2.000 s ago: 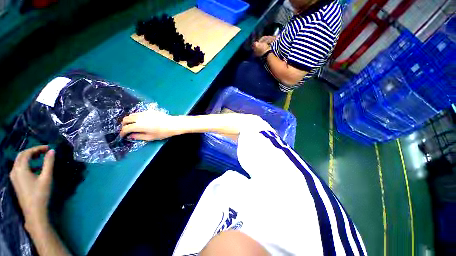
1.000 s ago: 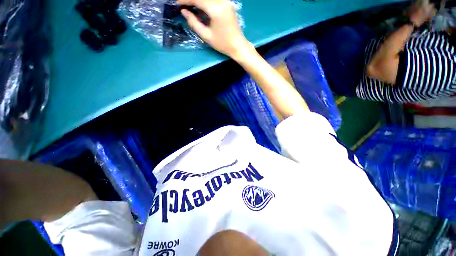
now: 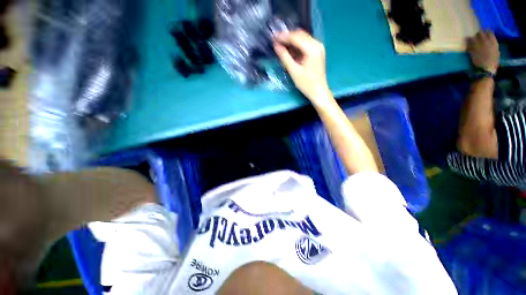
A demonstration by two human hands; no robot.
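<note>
My right hand (image 3: 305, 60) is at the clear plastic parts bag (image 3: 245, 43), which lies on the bench and is cut off by the top edge. Its thumb and fingertips come close together at the bag's right part; blur hides whether they grip the film or a piece. A small heap of black housings (image 3: 193, 46) lies just left of the bag. My left arm (image 3: 86, 193) reaches out past the left edge, blurred, and my left hand is not in view.
A large cloudy liner bag (image 3: 81, 75) covers the bench's left part beside tan cardboard (image 3: 17, 109). Black parts (image 3: 409, 23) lie on cardboard at upper right by a blue bin (image 3: 496, 16). Film-lined blue crate (image 3: 398, 144) stands below the edge. Another person's arm (image 3: 478, 121) rests there.
The view has swung, so the bench and parts sit lower and further right. My right hand stays at the bag. My left hand, seen two seconds ago, is out of view.
</note>
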